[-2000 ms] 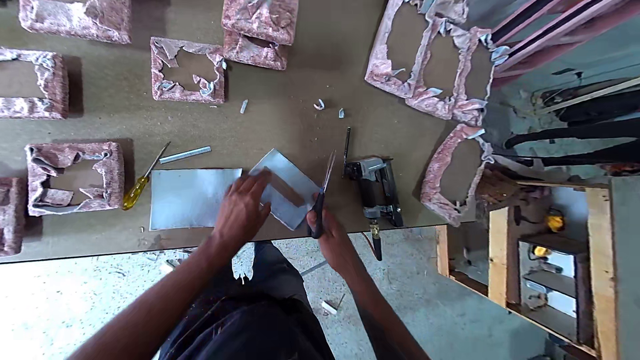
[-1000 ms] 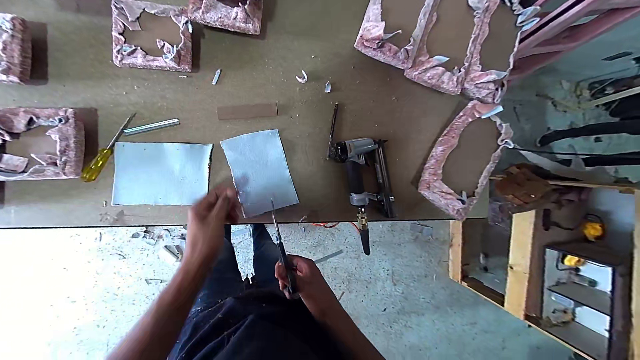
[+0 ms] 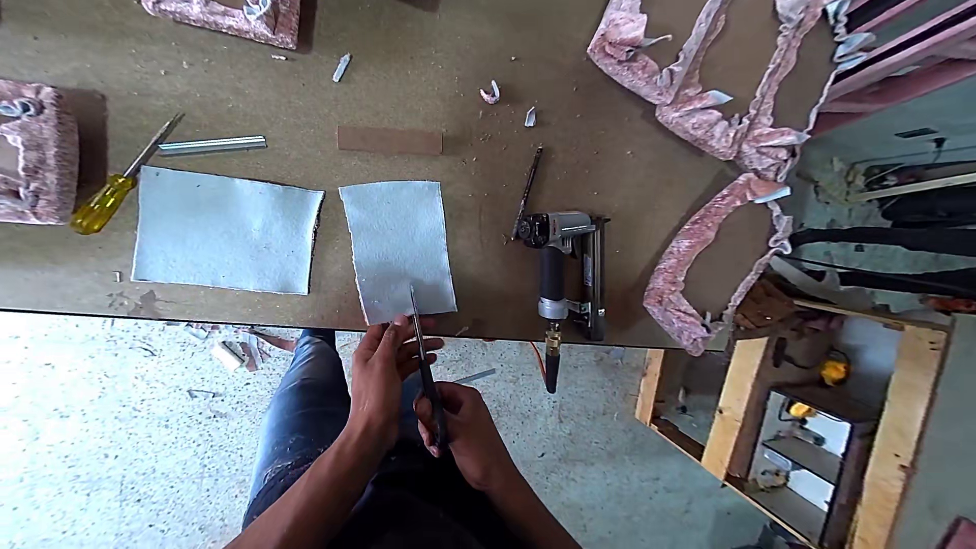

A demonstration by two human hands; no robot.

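My right hand (image 3: 457,427) grips the handles of a pair of scissors (image 3: 425,354), whose blades point up over the near edge of a small light-blue fabric piece (image 3: 396,244). My left hand (image 3: 385,366) is at that edge, its fingertips by the fabric's lower side and partly behind the scissors; whether it pinches the cloth cannot be made out. A larger light-blue piece (image 3: 229,229) lies flat to the left. Above the small piece lies a brown rectangular strip (image 3: 390,140).
A pneumatic stapler (image 3: 564,259) lies right of the fabric, beside a thin dark tool (image 3: 528,191). A yellow-handled screwdriver (image 3: 107,202) and a metal strip (image 3: 213,145) lie at left. Pink fabric-covered frames (image 3: 694,267) stand around the workbench (image 3: 488,290). A wooden shelf unit (image 3: 736,412) is at lower right.
The brown strip, under my left hand on the fabric two seconds ago, now lies above it. The small piece has been straightened near the table edge. My right hand has brought the scissors over it.
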